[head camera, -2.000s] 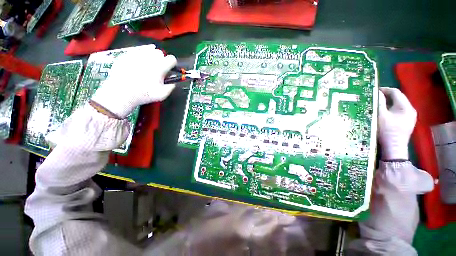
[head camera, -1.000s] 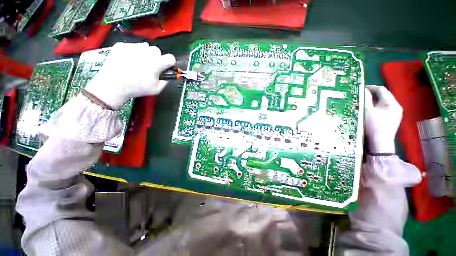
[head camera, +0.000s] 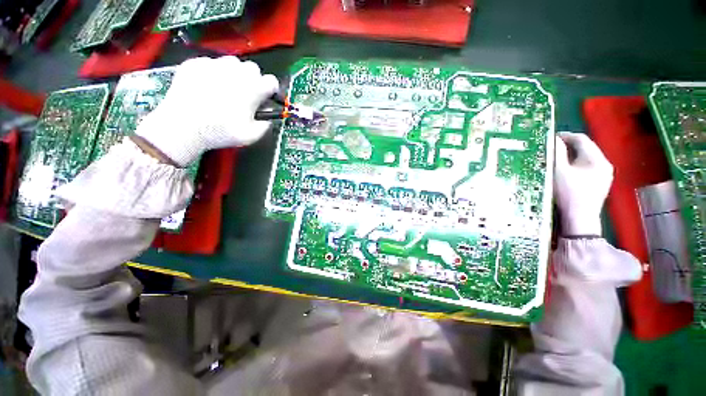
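Observation:
A large green circuit board (head camera: 371, 166) with white tracks is held tilted above the bench, solder side up. My left hand (head camera: 203, 108), in a white glove, grips side cutters (head camera: 298, 113) with black and orange handles. Their silver jaws lie at the upper left part of the board face. My right hand (head camera: 582, 182), also in a white glove, holds the board's right edge; its fingers are partly hidden behind the board.
Other boards (head camera: 62, 151) stand at the left by a red pad (head camera: 203, 209). More boards on red pads line the back. At right are a red pad (head camera: 619, 170), a grey ribbed block (head camera: 664, 240) and another board (head camera: 685, 124). Yellow tape (head camera: 232, 286) marks the bench's front edge.
The whole view has shifted, so the board and both hands appear further left and slightly higher. The cutter jaws remain at the board's upper left area. The grips are unchanged.

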